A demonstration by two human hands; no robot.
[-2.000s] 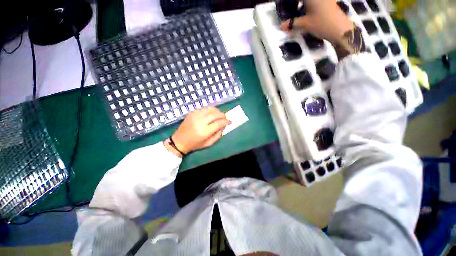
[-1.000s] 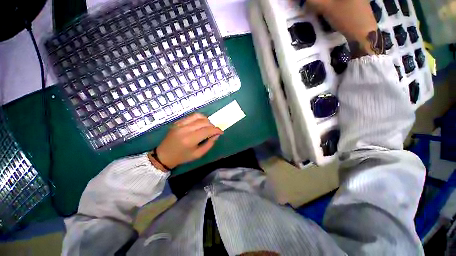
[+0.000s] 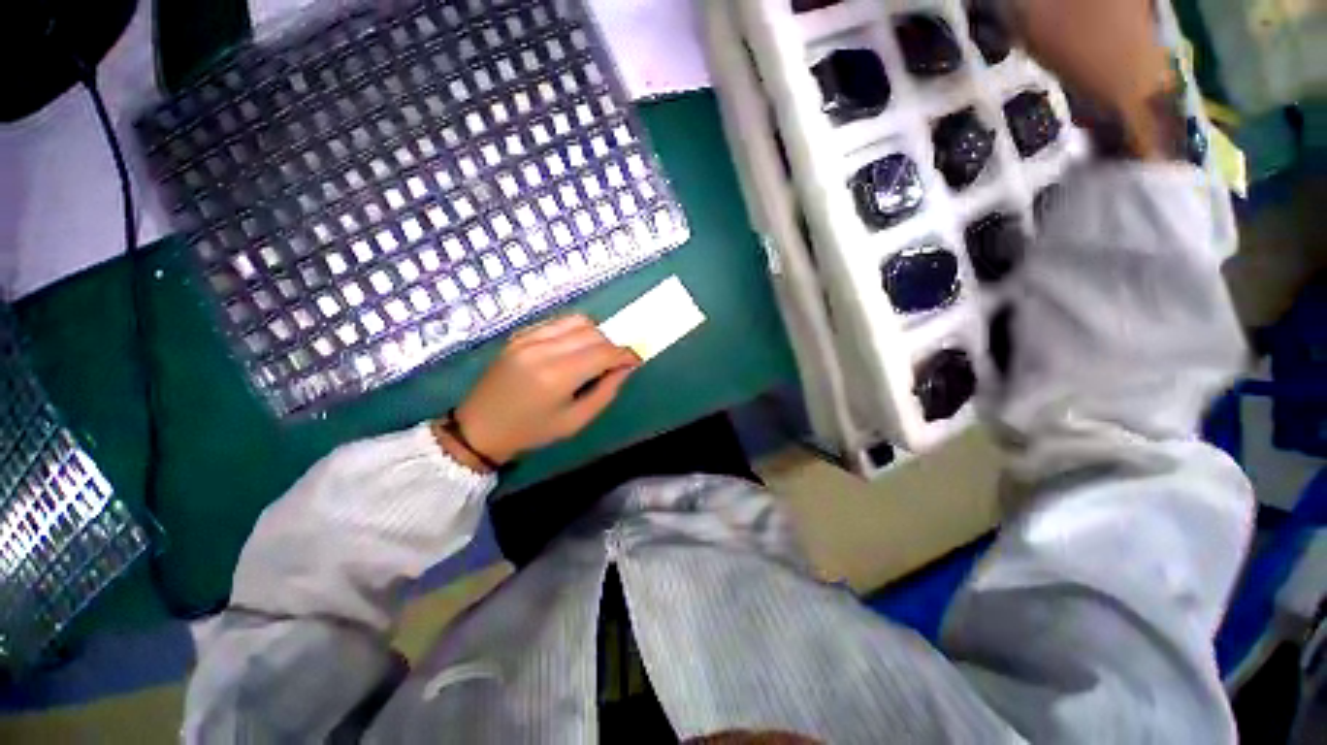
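Observation:
My left hand point(image 3: 546, 390) rests at the front edge of the green mat, with thumb and fingertips on the near end of a pale yellow-white adhesive sheet point(image 3: 659, 316). My right hand point(image 3: 1099, 51) is at the top right over the white foam tray point(image 3: 920, 412). It is blurred and cut off by the top edge, so its fingers and anything in them cannot be made out. Black glossy device bodies point(image 3: 923, 280) sit in the foam tray's pockets. My right sleeve covers part of the tray.
A clear blister tray point(image 3: 422, 204) with a dense grid of pale pieces lies left of the foam tray. A second shiny tray point(image 3: 58, 502) is at the far left. A black cable point(image 3: 134, 291) curves down the green mat point(image 3: 728, 342). Yellow strips show beyond the foam tray.
My right hand has moved right across the foam tray, uncovering more device bodies. My left hand stays at the sheet; its fingers have shifted to the sheet's near end. The view has shifted.

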